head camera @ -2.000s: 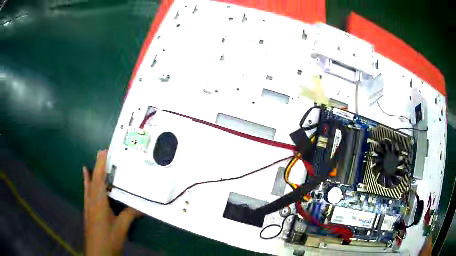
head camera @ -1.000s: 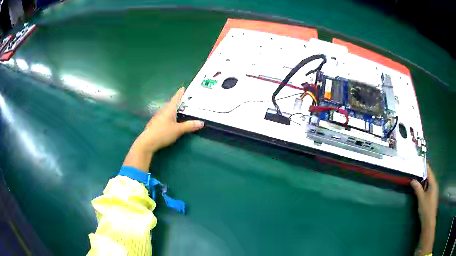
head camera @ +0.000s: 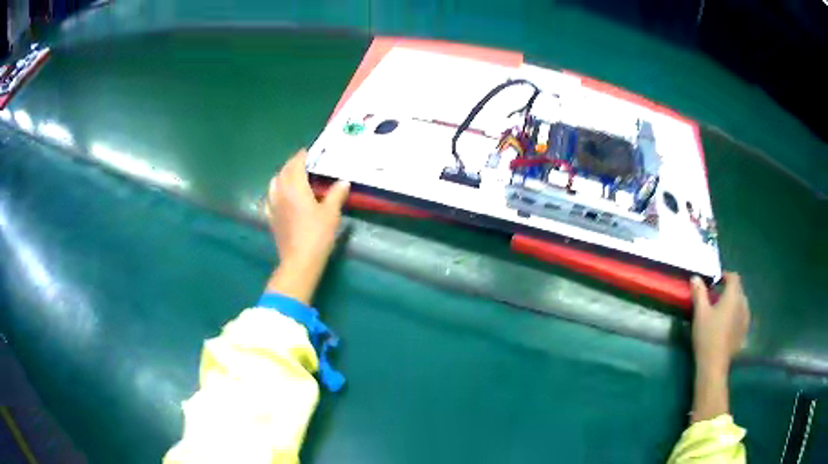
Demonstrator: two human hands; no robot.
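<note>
The white chassis (head camera: 399,100) lies back panel up on orange-red foam pads (head camera: 608,269). My left hand (head camera: 304,213) grips its near left corner, thumb at the front edge. My right hand (head camera: 719,313) grips its near right corner. The blue motherboard (head camera: 567,145) with the dark cooler fan (head camera: 601,152) sits right of centre. A thick black display cable (head camera: 465,122) arches up from the board, and its flat dark connector end (head camera: 460,176) lies near the front edge. Red and yellow wires (head camera: 513,145) run left of the board.
The green bench surface (head camera: 454,362) spans the view, with a greyish raised strip (head camera: 436,258) crossing it just in front of the chassis. Another unit (head camera: 23,72) is at the far left. A yellow floor line (head camera: 16,435) shows at the bottom left.
The view has widened since the earliest frame. Since the middle frame, the chassis appears farther forward and a little left, with more of the front foam pads showing. Both hands stay on its corners.
</note>
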